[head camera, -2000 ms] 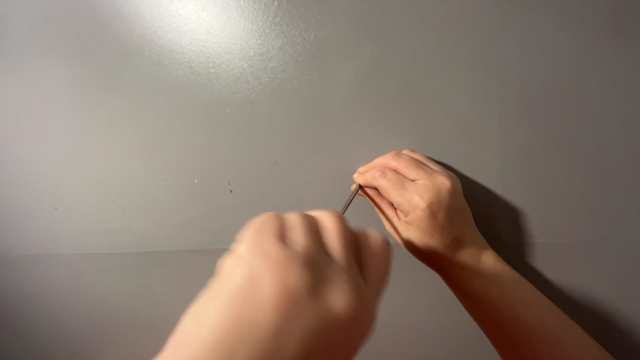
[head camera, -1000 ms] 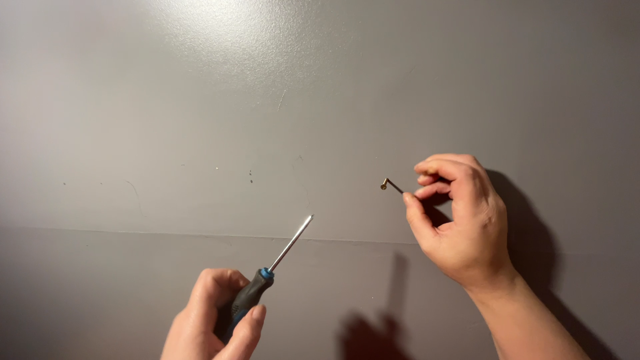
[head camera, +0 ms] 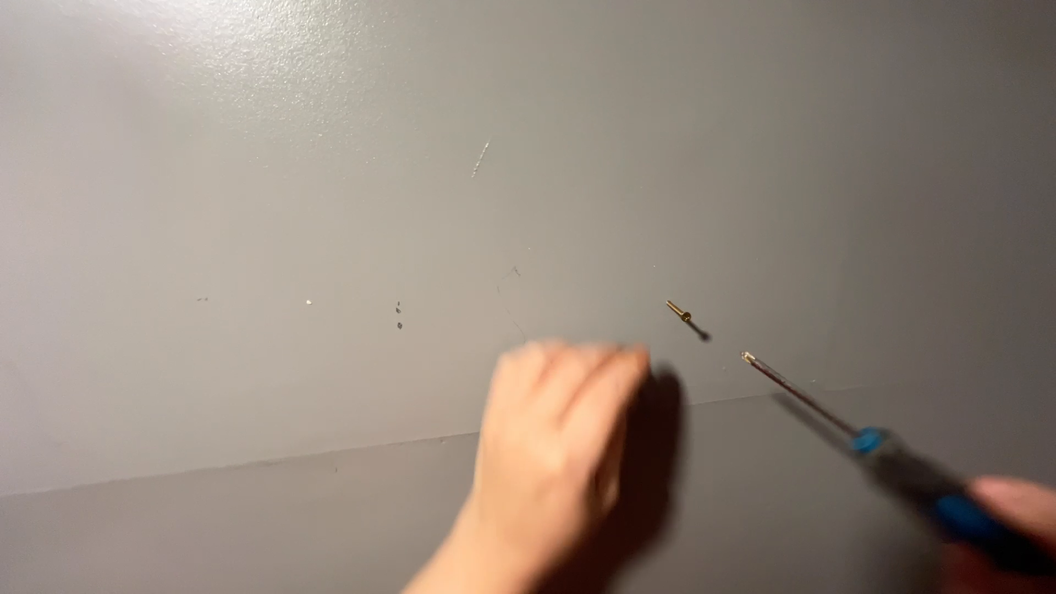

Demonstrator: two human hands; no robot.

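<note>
A small brass-coloured metal fastener (head camera: 678, 311) is at the grey surface right of centre, with a thin dark line, perhaps its shadow, running down to the right. My right hand (head camera: 1011, 528), cut off by the right edge, grips the black and blue handle of a screwdriver (head camera: 804, 400). The metal shaft points up and left, its tip a short way below and right of the fastener. My left hand (head camera: 553, 445), blurred, is left of and below the fastener, back toward the camera and fingers bent together. Its palm side is hidden, so whether it holds anything cannot be told.
The smooth grey surface (head camera: 247, 206) fills the view, with a seam line (head camera: 330, 452) crossing its lower part. Several small dark marks (head camera: 398, 316), a pale speck (head camera: 308, 302) and a light scratch (head camera: 480, 160) are on it. Shadows lie beside my left hand and the screwdriver.
The screwdriver, in my left hand one second ago, is now in my right hand. My right hand has left the fastener and moved down and right; my left hand has moved toward the centre.
</note>
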